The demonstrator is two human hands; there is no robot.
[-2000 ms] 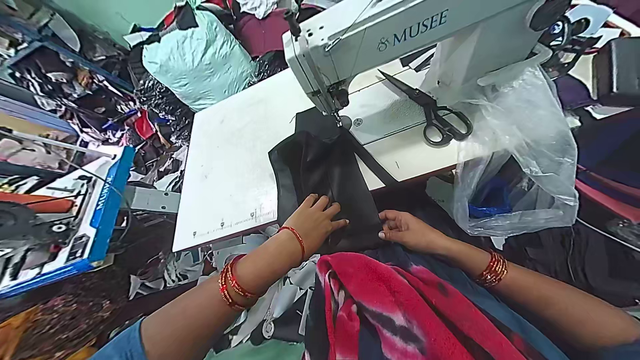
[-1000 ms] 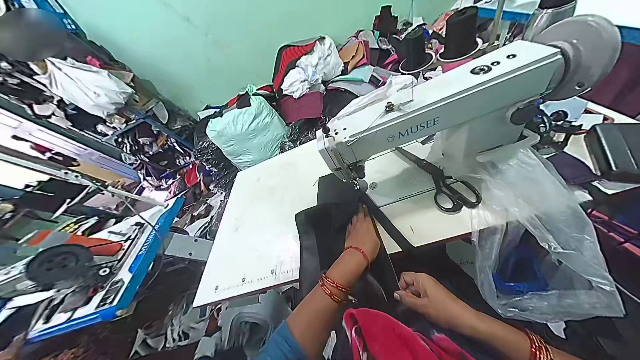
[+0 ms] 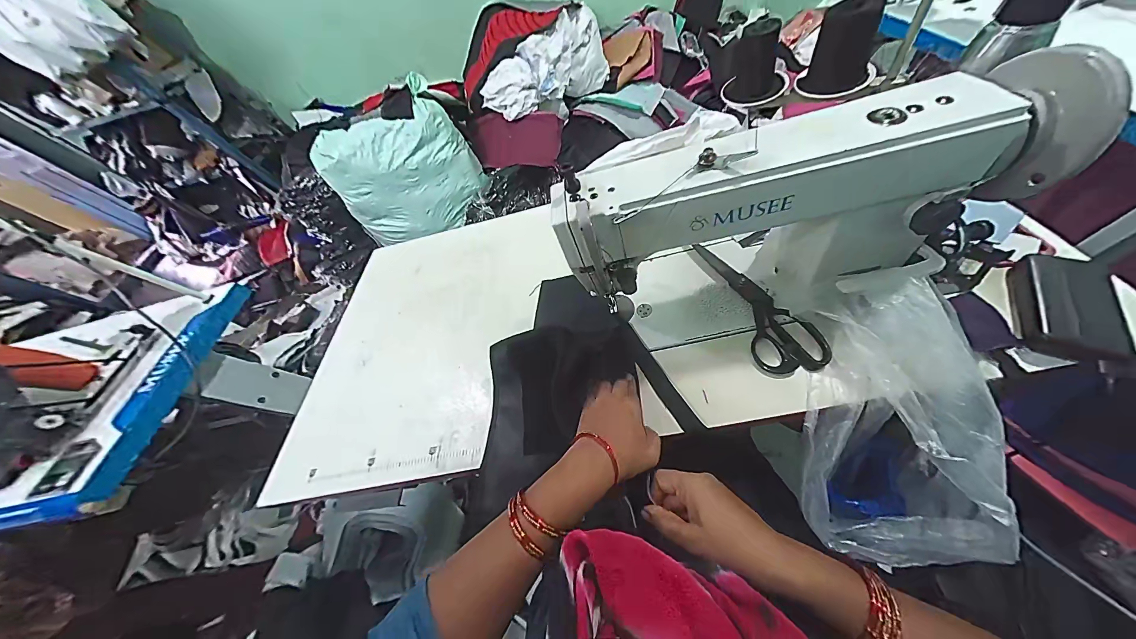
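Note:
Black fabric [image 3: 515, 390] lies on the white sewing machine table [image 3: 399, 355], its upper end beneath the needle and presser foot [image 3: 614, 302] of a Musee sewing machine [image 3: 799, 186]. My left hand [image 3: 617, 426] rests on this fabric, fingertips partly lost against the black. Close to the table's front edge, my right hand [image 3: 701, 510] pinches the fabric's edge between thumb and curled fingers. A narrow black strip [image 3: 661, 382] runs from the needle area to the front edge. Black-handled scissors [image 3: 768, 319] lie right of the needle, shut blades pointing up and left.
A clear plastic bag [image 3: 914, 426] hangs over the table's right front. Behind the table are a stuffed pale green bag [image 3: 399, 164], fabric scraps and black thread cones [image 3: 839, 49]. Another machine with a blue edge [image 3: 151, 417] stands left. Red and pink cloth [image 3: 657, 586] covers my lap.
My left hand has moved up the black fabric toward the needle since the earliest frame. My right hand has stayed near the front edge. The view has tilted up.

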